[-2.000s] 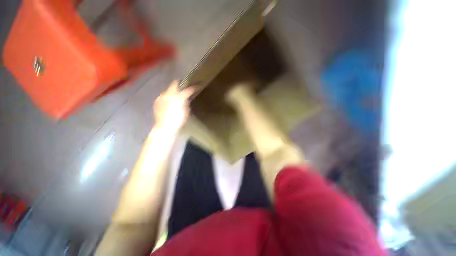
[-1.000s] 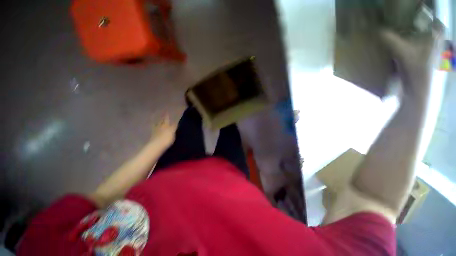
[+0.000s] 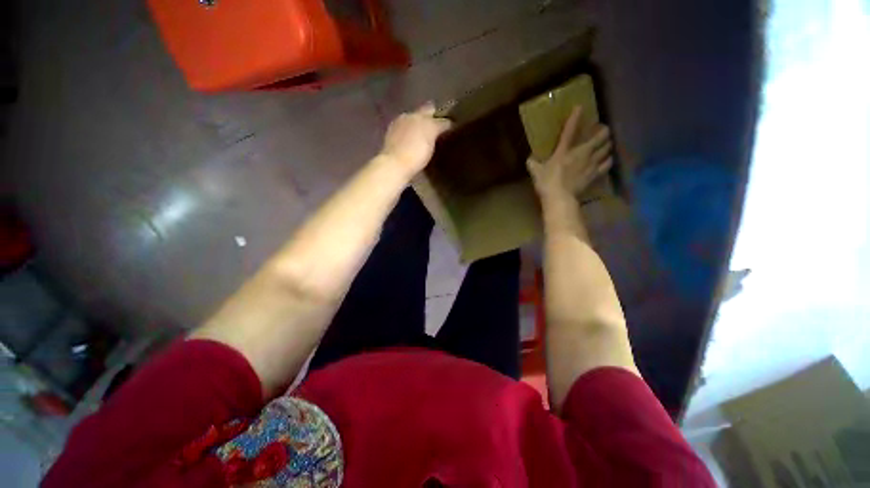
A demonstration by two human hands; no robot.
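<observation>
A large open brown carton point(image 3: 496, 214) stands on the floor in front of my knees, dark inside. My left hand point(image 3: 416, 141) grips its left edge near the raised flap. My right hand point(image 3: 572, 162) is on a small closed brown inner carton point(image 3: 558, 103), fingers spread over its top and side, at the right part of the large carton's opening. How deep the small carton sits and the bottom of the large carton are hard to tell.
An orange-red plastic stool point(image 3: 238, 43) stands on the floor at the upper left. A blue item point(image 3: 687, 214) lies in shadow beside the white table point(image 3: 792, 219) on the right. Cardboard point(image 3: 801, 419) lies on the table at the lower right.
My right hand has moved from over the table down to the large carton, now with a small carton. My left hand, earlier off the carton, now holds its edge.
</observation>
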